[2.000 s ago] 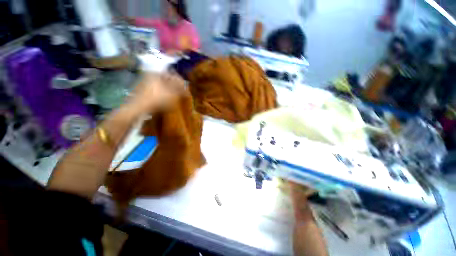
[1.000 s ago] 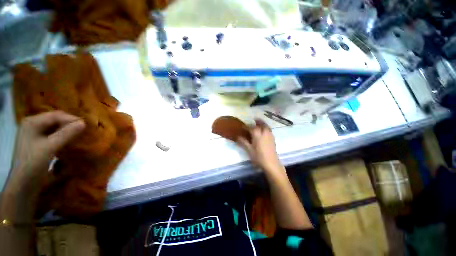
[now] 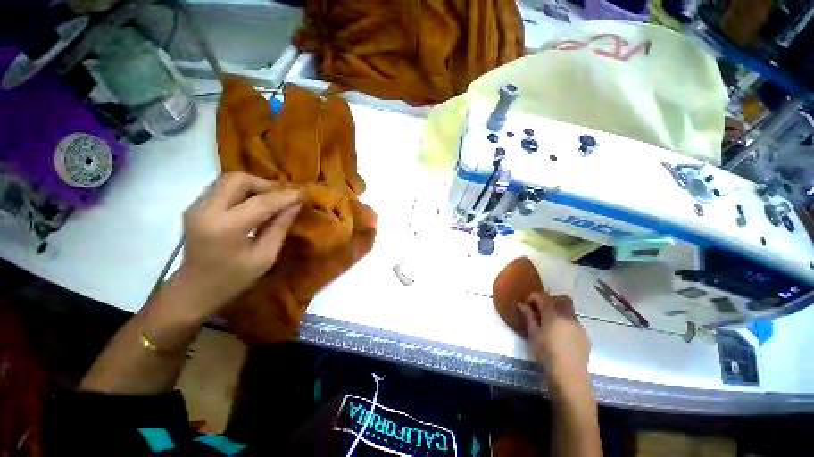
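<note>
A rust-brown garment piece [image 3: 303, 152] lies gathered on the white table left of the sewing machine. My left hand [image 3: 234, 234] pinches its fabric between thumb and fingers, near its middle. A small rust half-round piece [image 3: 515, 287] lies flat on the table below the machine's needle end. My right hand [image 3: 552, 323] has its fingertips on the lower right edge of this piece; whether they grip it is hard to tell. The white sewing machine [image 3: 616, 210] with a blue stripe stands right of the garment, its presser foot [image 3: 486, 237] over bare table.
Red-and-dark thread snips [image 3: 622, 303] lie under the machine arm. A small pale scrap [image 3: 403, 274] lies between the garment and the half-round piece. A larger rust bundle [image 3: 415, 45] and pale yellow cloth [image 3: 607, 89] lie behind. A purple machine [image 3: 53, 134] stands at left.
The view has swung left and back. My right hand, under the machine arm two seconds ago, is now at the half-round piece. My left hand has moved from the raised garment to its fabric on the table.
</note>
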